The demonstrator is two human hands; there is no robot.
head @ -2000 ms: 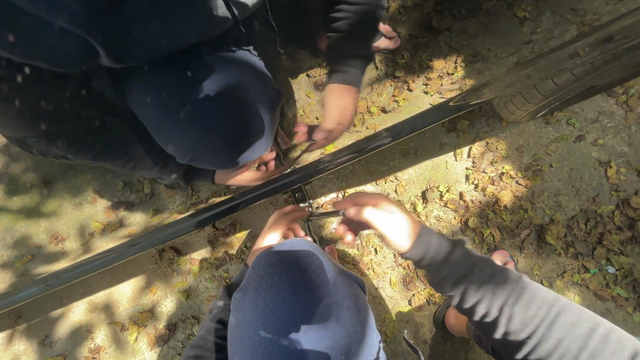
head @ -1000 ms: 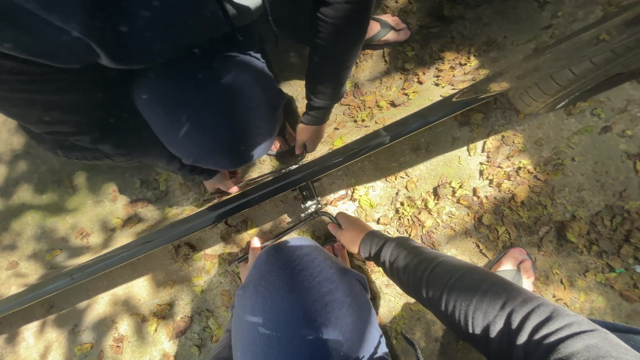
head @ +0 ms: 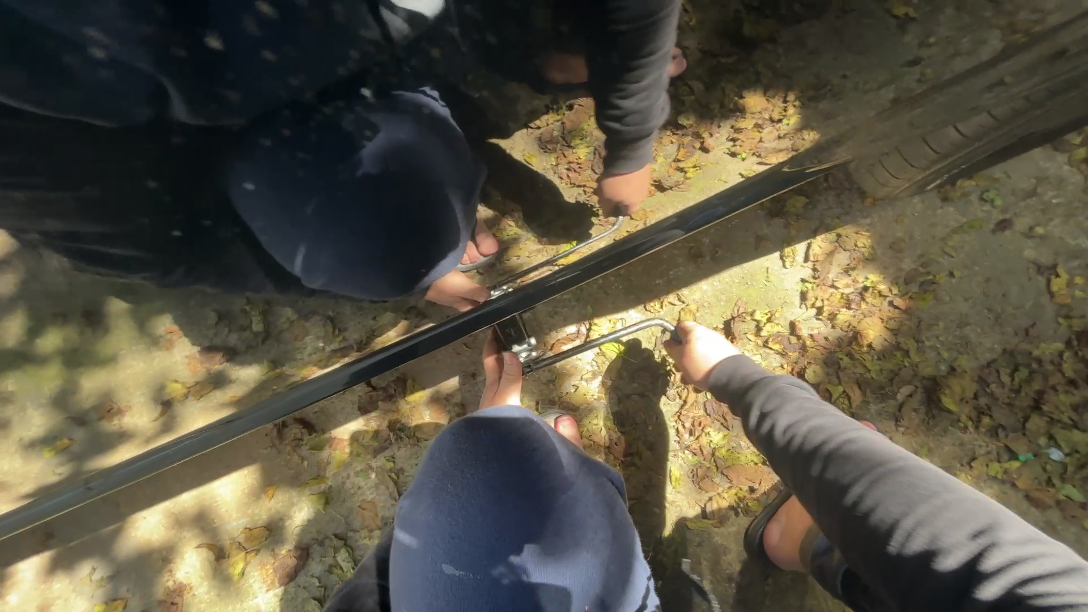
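A scissor jack [head: 517,340] stands under the black lower edge [head: 586,270] of a car's side. My left hand [head: 501,372] is at the jack's near end, thumb and a finger around it, with part of the hold hidden. A bent metal crank rod [head: 595,342] runs from that end up to the right. Its outer end is in the closed fingers of my right hand [head: 699,353]. The shiny car body above the edge mirrors my hands, knee and the rod.
A car tyre [head: 960,144] is at the upper right. Dry leaves [head: 867,327] lie scattered on the sunlit, shaded ground. My bent knee [head: 510,510] is just below the jack, and my sandalled foot [head: 786,531] rests at the lower right. A dark shadow falls below the rod.
My right hand has moved right, away from the jack, and the rod now stretches between it and the jack. A second ago my left hand was farther left along the rod; now it is at the jack.
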